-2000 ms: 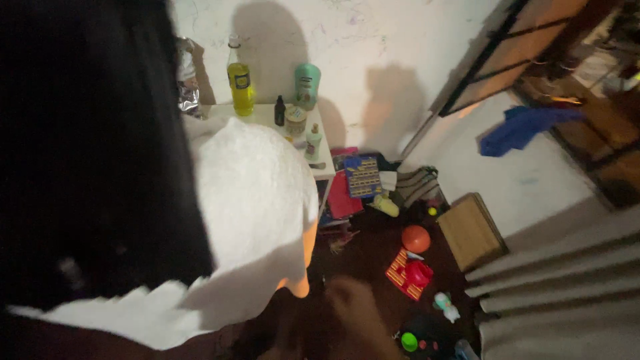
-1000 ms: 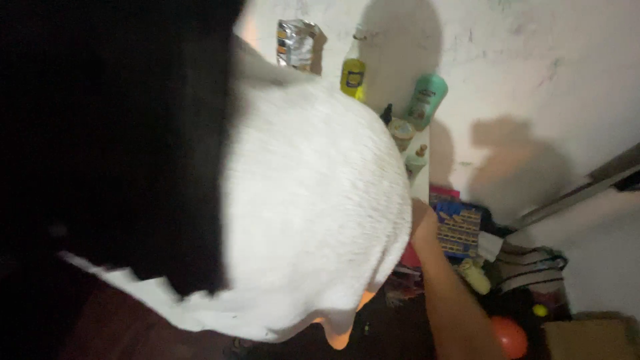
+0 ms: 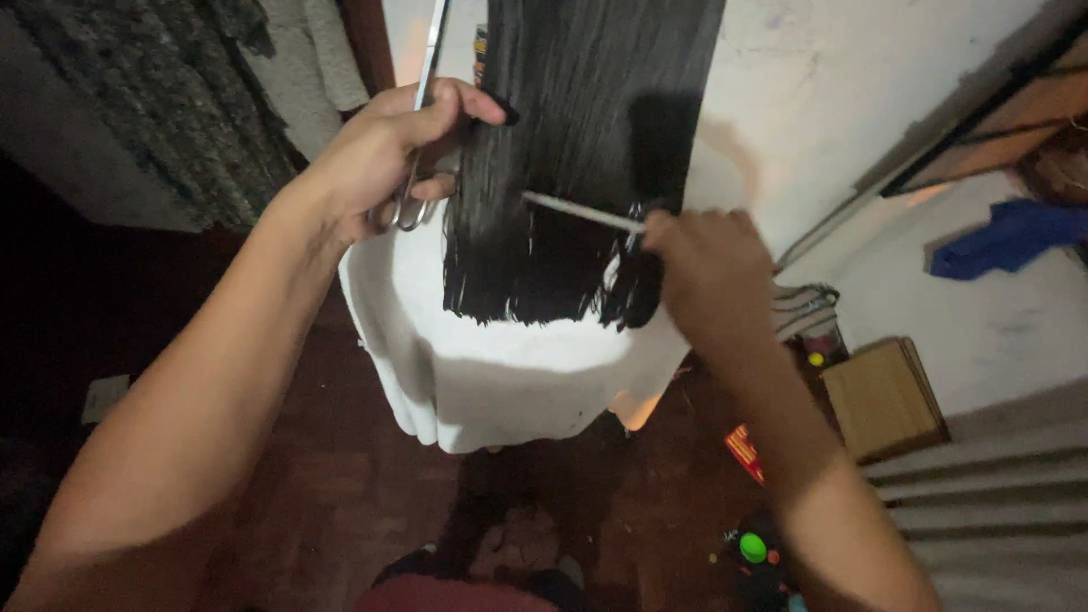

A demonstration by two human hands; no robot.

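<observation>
Long straight dark hair (image 3: 578, 153) hangs down over a white cloth (image 3: 510, 382) that covers a person's back and shoulders. My left hand (image 3: 408, 140) is at the left edge of the hair, with metal scissors (image 3: 411, 204) held in it, their blades pointing up and the finger loops below. My right hand (image 3: 710, 255) is at the lower right of the hair, closed on a thin light-coloured comb (image 3: 582, 210) that lies across the strands. The lower ends of the hair are uneven, and white cloth shows through gaps near the right side.
Dark and pale textiles (image 3: 170, 93) hang at the upper left. To the right are a striped bag (image 3: 803, 310), wooden boards (image 3: 888, 395), a blue cloth (image 3: 1007, 238) and a grey curtain (image 3: 1003, 501). Small items, among them a green ball (image 3: 753, 548), lie on the dark wooden floor (image 3: 340, 476).
Both hands are now at the hair, with the scissors and comb in view. One second ago only one hand showed, at the right edge of the white cloth. The view has shifted.
</observation>
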